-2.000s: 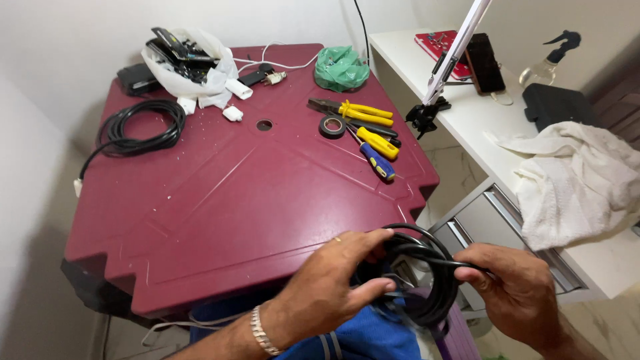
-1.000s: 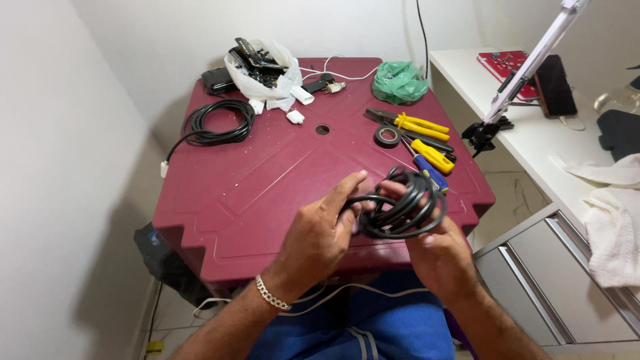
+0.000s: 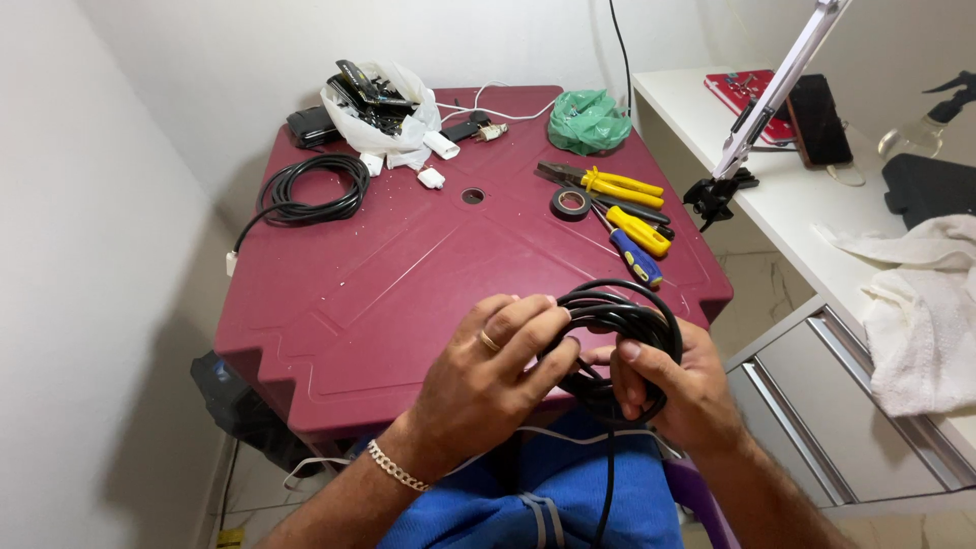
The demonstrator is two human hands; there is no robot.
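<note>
Both hands hold a coiled black cable (image 3: pixel 610 309) above the near edge of a dark red plastic table (image 3: pixel 366 305). My left hand (image 3: pixel 496 366), with a ring and a bracelet on the wrist, grips the coil's left side with its fingers. Around the lower right side of the coil, my right hand (image 3: pixel 679 374) is closed, thumb on top. One length of the cable hangs down over blue shorts (image 3: pixel 488 518). Just beyond the coil lie a blue screwdriver (image 3: pixel 635 258), a yellow-handled screwdriver (image 3: pixel 639 230), black electrical tape (image 3: pixel 570 203) and yellow-handled pliers (image 3: pixel 610 184).
Another black cable coil (image 3: pixel 316 191) lies at the table's left. Behind it stand a white plastic bag (image 3: pixel 415 137) of small packages and a green bag (image 3: pixel 589 122). At right, a white desk (image 3: pixel 770 198) carries a clamped lamp arm (image 3: pixel 762 107), a phone (image 3: pixel 818 122) and a white towel (image 3: pixel 923 320).
The coil and both hands were over the table a second ago and are now at its near edge. A cable length now hangs down below the coil. The view has shifted.
</note>
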